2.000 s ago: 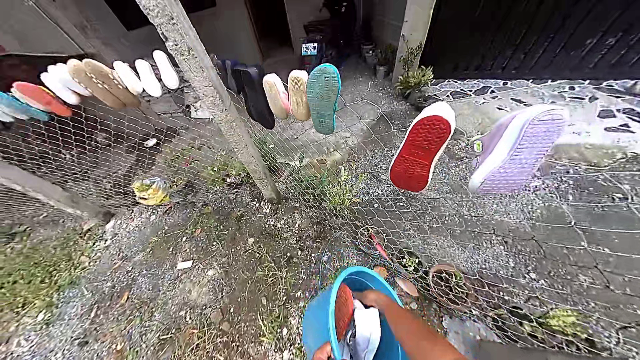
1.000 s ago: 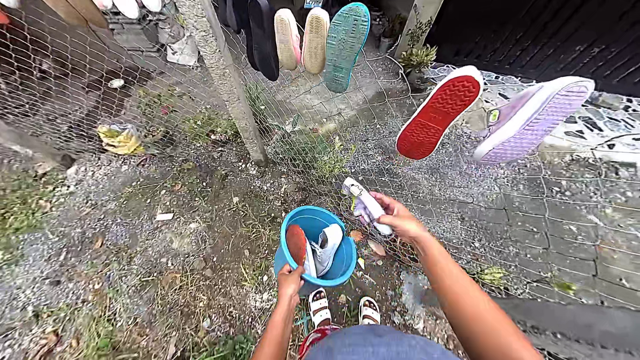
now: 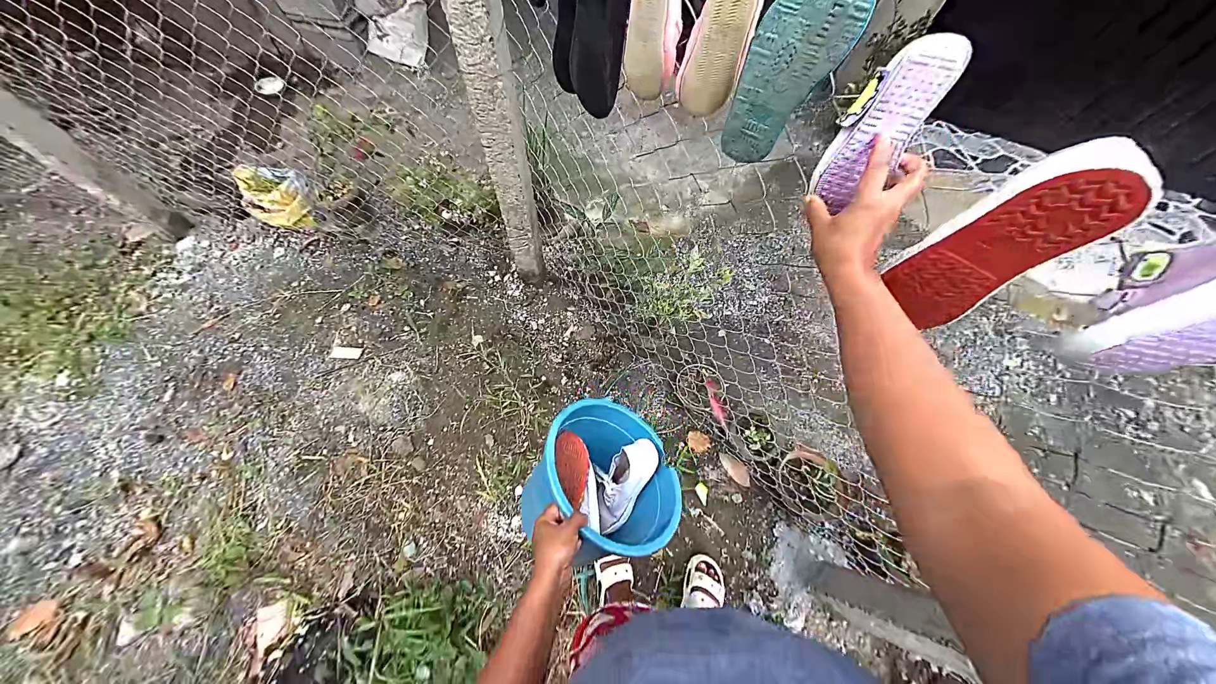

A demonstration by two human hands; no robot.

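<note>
My right hand grips a shoe with a lilac sole and white edge at the top of the wire fence, between a teal-soled shoe and a red-soled shoe. Farther right is another lilac shoe. My left hand holds the rim of a blue plastic bucket. Inside the bucket lie a white shoe and a shoe with an orange-red sole.
Chicken-wire fencing runs across the view, with a concrete post in it. Black and tan-soled shoes hang along its top. A yellow plastic bag lies at the left; potted plants stand low at the right.
My right hand has moved from above the bucket up to the fence top with the lilac-soled shoe. My left hand stays at the bucket. The view has shifted.
</note>
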